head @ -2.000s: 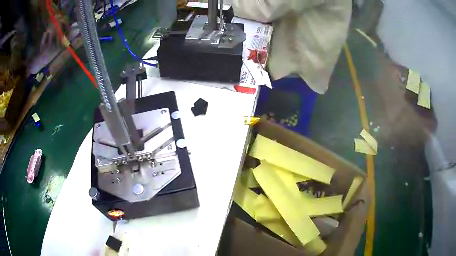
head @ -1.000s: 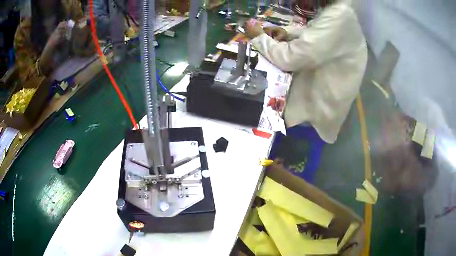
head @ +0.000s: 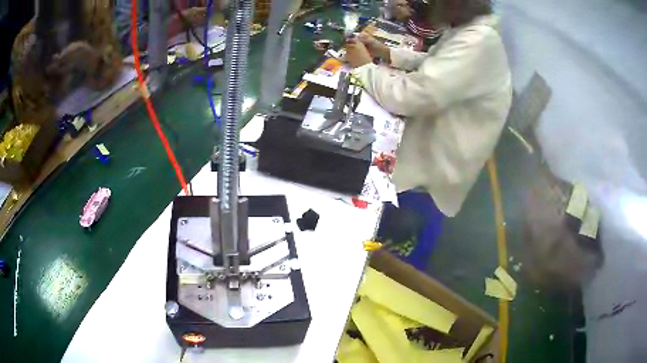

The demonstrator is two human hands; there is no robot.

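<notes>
Neither of my hands is in the picture. Nearest in front of me a black-based press (head: pixel 238 332) stands on the white tabletop (head: pixel 142 301). It has a metal plate with arms, a ribbed column rising from it and a glowing orange light at its front left corner. A small black pentagon-shaped piece (head: pixel 307 220) lies on the tabletop right of the press. A pink elongated housing (head: pixel 95 207) lies on the green belt (head: pixel 42 241) to the left.
A second black-based press (head: pixel 312 152) stands further back. A person in a cream jacket (head: pixel 447 106) works beyond it. An open carton (head: pixel 426 287) with yellow strips (head: pixel 401 301) is at lower right. A red hose (head: pixel 159 120) hangs at left. Another person (head: pixel 64 64) shows blurred at upper left.
The view has tilted up and shifted, so the near press sits lower and further right, and the person in the cream jacket shows more fully. The pink housing has shifted in the picture.
</notes>
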